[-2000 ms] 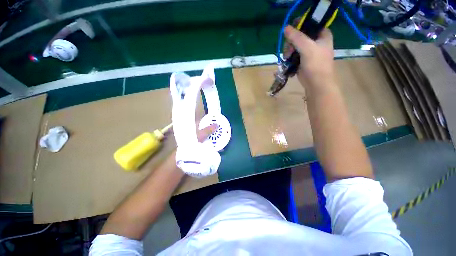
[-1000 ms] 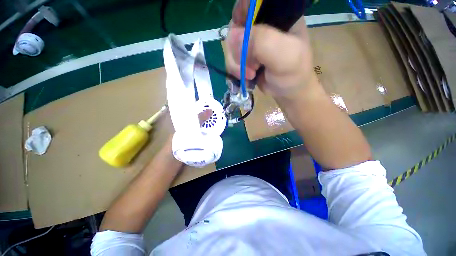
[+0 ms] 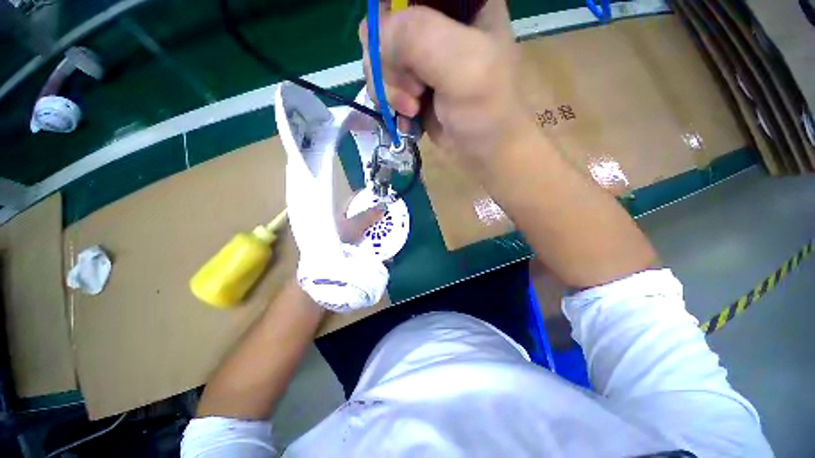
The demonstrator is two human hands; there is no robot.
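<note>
A white cat-ear headset is held above the bench, its band to the left and its cups low. My left hand is mostly hidden behind the band, its fingers on the slotted white plate of one cup. My right hand is closed around the screwdriver, whose body is cut off by the top edge. The silver screwdriver nose points down at the upper rim of the slotted plate; whether it touches cannot be told. A blue hose runs along the tool.
A yellow bottle lies on the left cardboard mat, beside a crumpled white tissue. Another headset is on the green conveyor beyond the pale rail. Stacked cardboard stands at the right.
My right hand has brought the screwdriver from over the right cardboard leftward and down to the headset's cup. The headset has tilted a little in my left hand.
</note>
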